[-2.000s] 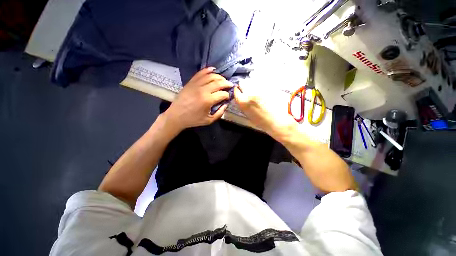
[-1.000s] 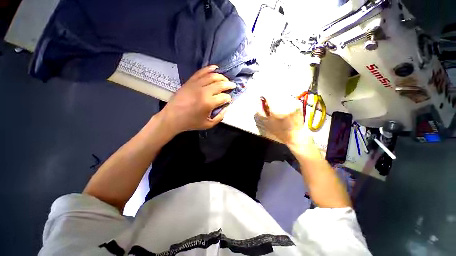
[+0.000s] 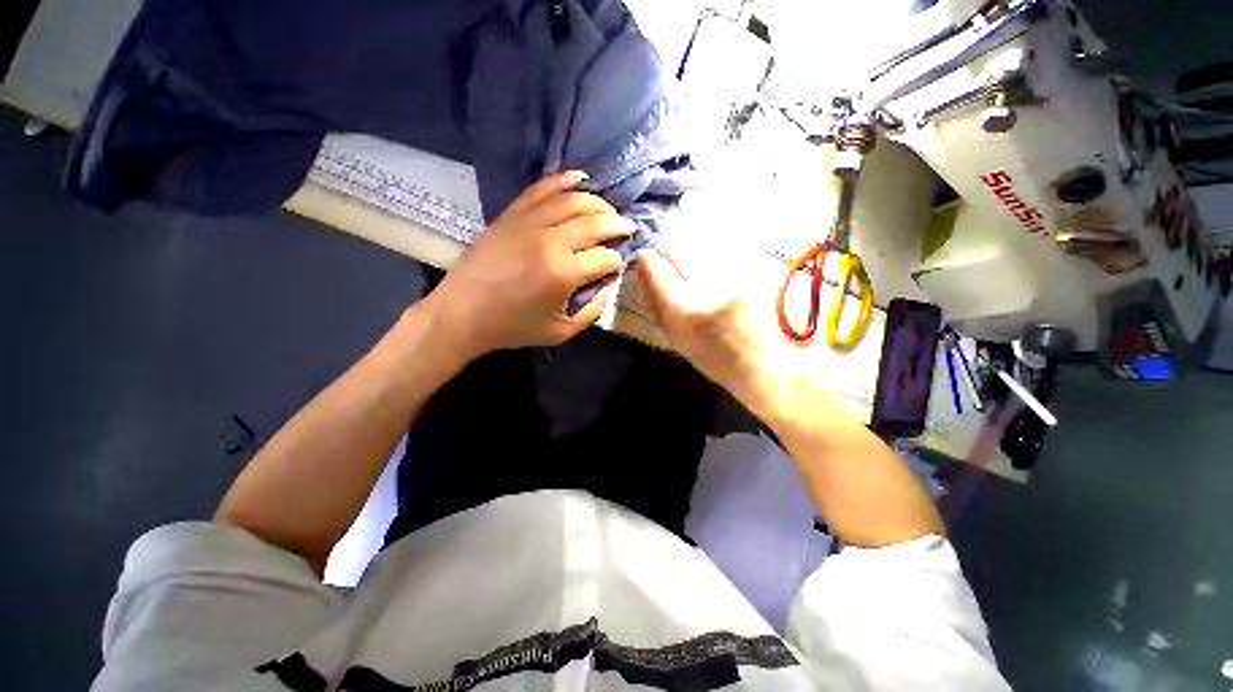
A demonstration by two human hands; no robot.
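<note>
A dark blue-grey garment lies heaped over the table's left part and hangs past its front edge. My left hand is closed on the garment's near edge, with a small dark fold showing under its fingers. My right hand is just right of it, over the table's front edge, its fingertips close to the cloth. Glare washes out its fingers, so I cannot tell if it holds anything. Scissors with one red and one yellow loop lie right of my right hand.
The off-white sewing machine stands at the top right. A smartphone, blue pens and a white stick lie right of the scissors. Ruler tape runs along the front edge. A dark box is at the far right.
My right hand was beside the scissors a second ago and has moved left, back beside my left hand. My left hand still holds the cloth.
</note>
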